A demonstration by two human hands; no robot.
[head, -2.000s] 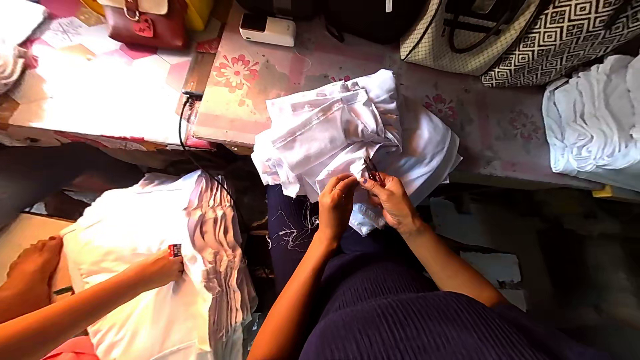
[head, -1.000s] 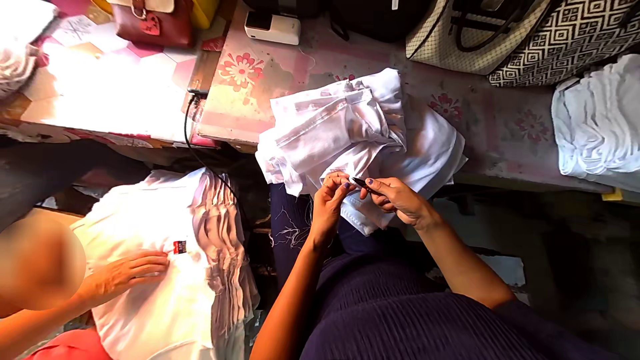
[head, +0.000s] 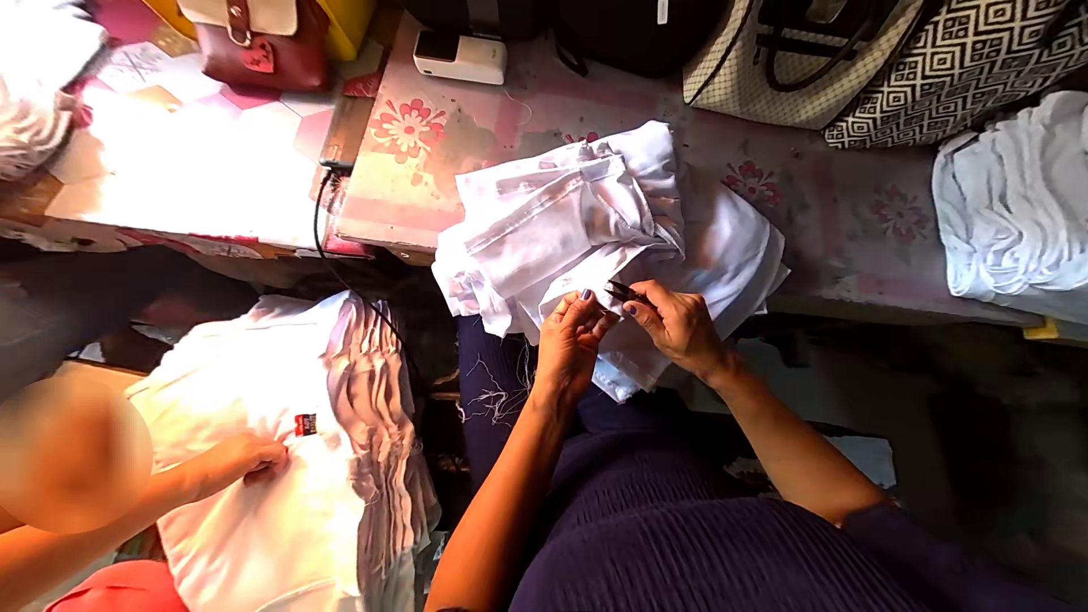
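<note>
White sewn garments [head: 544,221] lie heaped over the table's front edge and down onto my lap. My left hand [head: 574,336] pinches a bit of the white fabric near the heap's lower edge. Close to its right, my right hand [head: 671,327] holds small dark thread snips [head: 625,291], their tips pointing left over the cloth. Whether the blades are apart is too small to tell. Loose thread ends [head: 497,395] hang over my dark trousers, left of my left hand.
A co-worker's hand [head: 255,457] rests on a stack of white garments [head: 246,365] at left. A black cable [head: 319,221] runs down beside the table [head: 408,204]. A white device [head: 459,58], a red bag [head: 263,51], patterned bags [head: 977,76] and folded white cloth [head: 1020,204] lie around.
The snips, held low between both hands a second ago, now point up and left above my left fingertips. The co-worker's hand has shifted on the stack at left.
</note>
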